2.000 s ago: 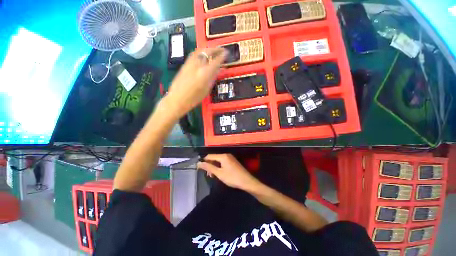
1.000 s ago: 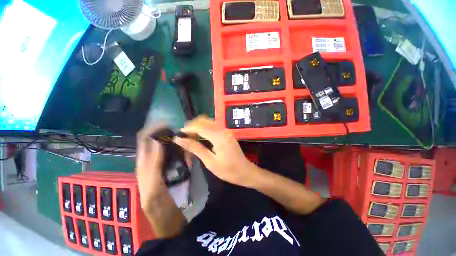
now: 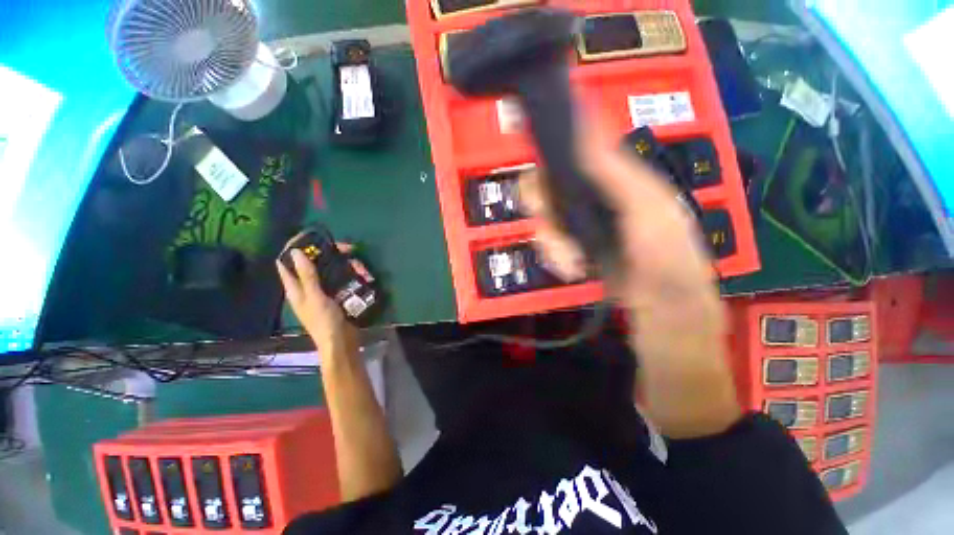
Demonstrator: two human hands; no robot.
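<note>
My left hand holds a black-backed phone, white labels and yellow mark facing up, at the bench edge left of the red phone tray. My right hand, blurred, grips the black barcode scanner, raised over the tray with its head toward the tray's far part. Gold-fronted phones lie in the far slots. Two tray barcode labels show, the right one clearly. Black-backed phones, one on the left, lie in the near slots; my right hand hides part of them.
A white fan, a black device with a white label and a mouse mat are left of the tray. A dark phone-like object and green-edged mat are right. More stacked trays stand lower left and right.
Between the earlier frames, a phone left a left-column slot. My left hand has moved it forward to the bench edge. My right hand has taken up the scanner from left of the tray and raised it.
</note>
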